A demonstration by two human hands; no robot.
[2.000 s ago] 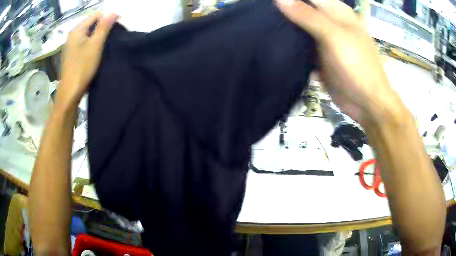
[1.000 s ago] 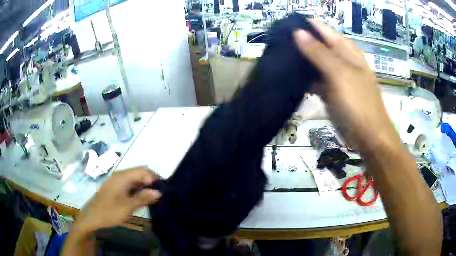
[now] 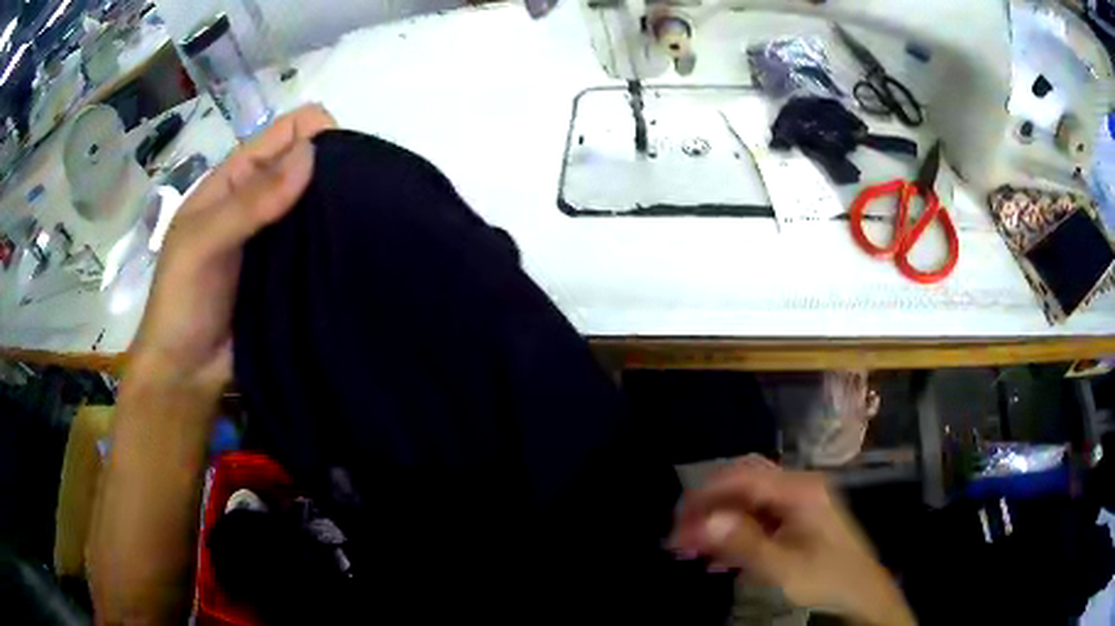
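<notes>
A large black garment (image 3: 416, 318) hangs over the table's front edge and down toward my lap. My left hand (image 3: 251, 202) holds its upper left edge above the table. My right hand (image 3: 783, 532) is low, below the table edge, blurred, with fingers curled near the garment's lower right part; I cannot tell if it grips cloth. Red-handled shears (image 3: 905, 229) lie on the white table (image 3: 697, 294). The needle area of the sewing machine (image 3: 637, 116) stands over its dark-edged bed panel.
Right of the needle are a black label pile (image 3: 829, 135), a white label sheet (image 3: 797, 190), black snips (image 3: 883, 88) and a phone (image 3: 1071, 262) on patterned cloth. A water bottle (image 3: 228, 76) stands back left. A red bin (image 3: 220, 508) sits below the edge.
The garment has come down from the raised, stretched position to the table edge and lap. My left hand is now higher on its left edge; my right hand has dropped low. The view tilts down.
</notes>
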